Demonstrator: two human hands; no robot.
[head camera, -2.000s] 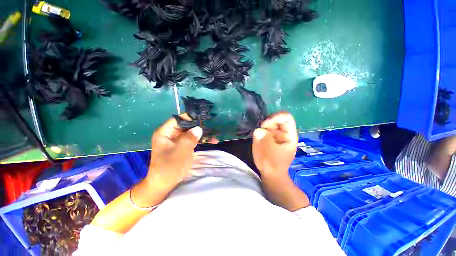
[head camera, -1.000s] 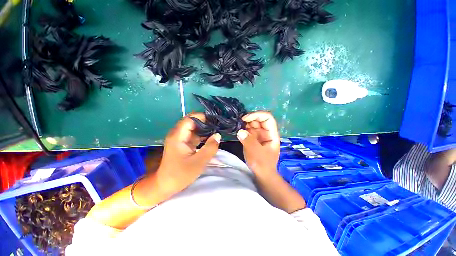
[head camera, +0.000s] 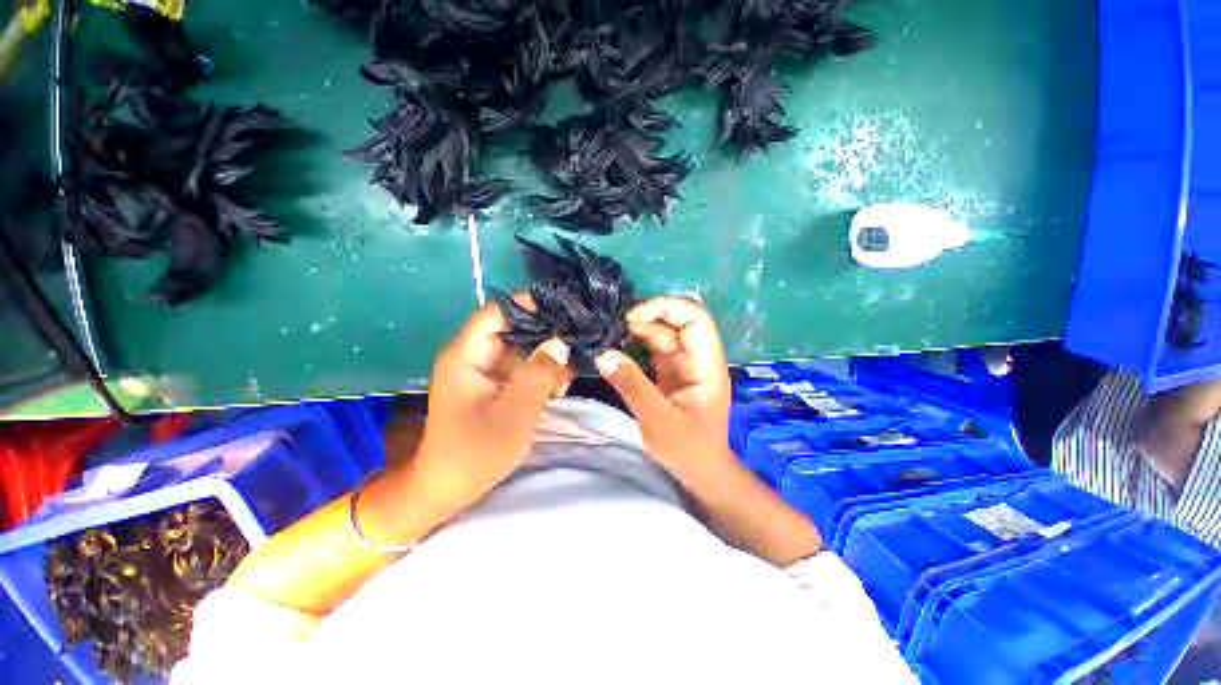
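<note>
My left hand (head camera: 489, 388) and my right hand (head camera: 676, 381) hold one black spiky hair piece (head camera: 579, 297) between them, above the near edge of the green bench. The thumbs press its near side and the fingers curl around its sides. The piece looks full and rounded, with its points facing away from me; its underside is hidden. A pile of black parts (head camera: 536, 67) lies beyond it. A white glue bottle (head camera: 911, 236) lies on its side to the right, its thin nozzle pointing right.
A smaller black heap (head camera: 181, 181) lies at the left. A blue tray (head camera: 1127, 187) is at the right bench end. Below the bench are stacked blue crates (head camera: 991, 562) and a crate of brown parts (head camera: 241, 493). A person's striped sleeve (head camera: 1118, 435) shows at the right.
Two seconds ago each hand held a separate black piece. The hands came together, and the pieces now form one tuft. Since one second ago the hands have closed in further around it.
</note>
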